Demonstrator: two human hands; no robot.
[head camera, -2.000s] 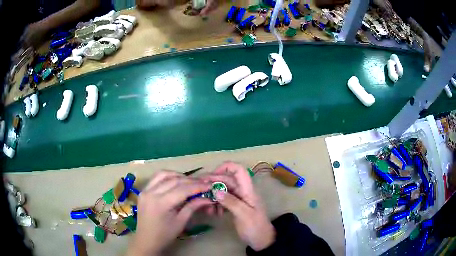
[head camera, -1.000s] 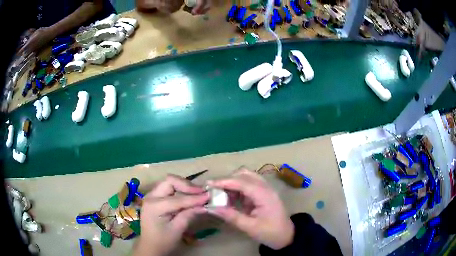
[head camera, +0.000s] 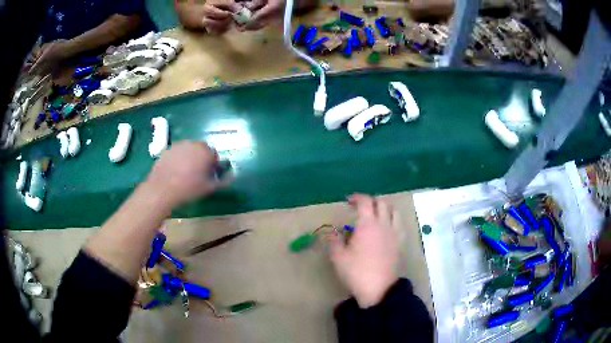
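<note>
My left hand (head camera: 191, 169), blurred, is over the green belt; something small and dark shows at its fingertips, but I cannot tell whether it is held. My right hand (head camera: 370, 251) is low over the bench with fingers spread. It covers most of a wired set, whose green circuit board (head camera: 303, 242) and thin red wires show to its left and a bit of blue cell at its fingers. Whether it grips the cell is hidden. More wired sets (head camera: 185, 287) lie in a tangle beside my left forearm. Dark tweezers (head camera: 220, 242) lie on the bench between my arms.
White housings (head camera: 120, 143) lie along the green belt (head camera: 281, 181). A white cable (head camera: 320, 97) hangs over it. A plastic-lined tray (head camera: 439, 268) of wired sets is at right, below a grey post (head camera: 559, 120). White shells (head camera: 30, 285) are at left. People's hands (head camera: 244, 13) work across the belt.
My hands have parted from the small white piece they held together. The left reached forward over the belt; the right moved onto the single wired set. Housings and cable on the belt have shifted in view.
</note>
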